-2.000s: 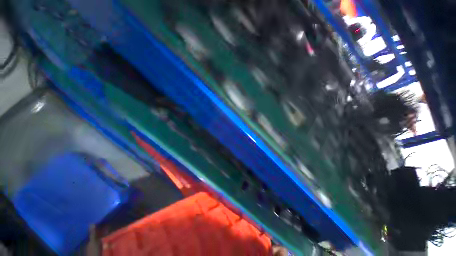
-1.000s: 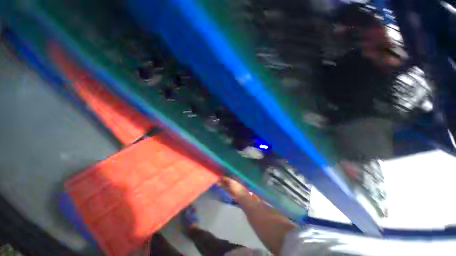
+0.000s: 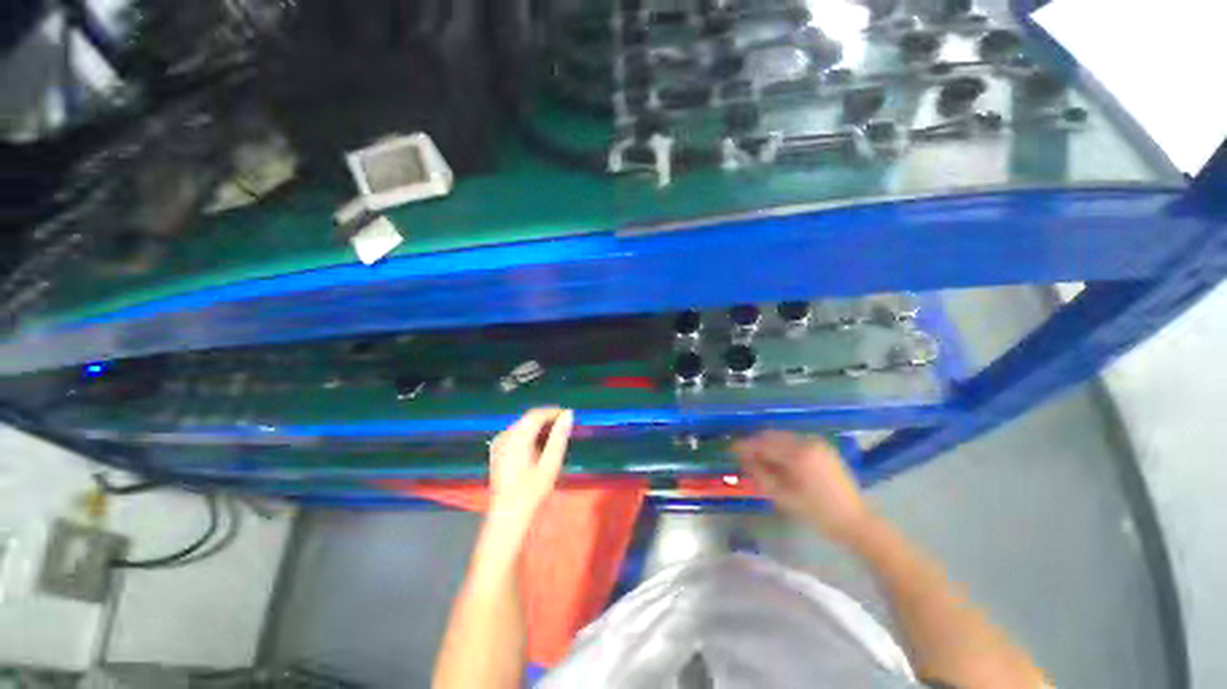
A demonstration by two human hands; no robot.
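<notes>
My left hand (image 3: pixel 529 455) is at the front edge of the lower shelf, thumb and fingertips close together; whether it holds anything cannot be seen. My right hand (image 3: pixel 797 474) is blurred, lower and to the right, below the shelf edge; its fingertips are unclear. Several dark round units with shiny rims, such as this smartwatch body (image 3: pixel 739 361), sit in rows on the right of the lower shelf. A dark piece (image 3: pixel 411 388) and a pale clip (image 3: pixel 521 376) lie left of them. An orange-red tray (image 3: pixel 581 565) is under my left wrist, partly hidden by my forearm.
The upper shelf's thick blue edge (image 3: pixel 538 291) runs above both hands. On that shelf are a white framed box (image 3: pixel 398 168), a small white piece (image 3: pixel 377 240) and rows of dark units at right. A blue rack post (image 3: pixel 1043 353) stands at right. Grey floor lies below.
The view has swung round and steadied. Both hands now show at the lower shelf. The red tray, earlier large at the lower left, now appears smaller and near the bottom centre.
</notes>
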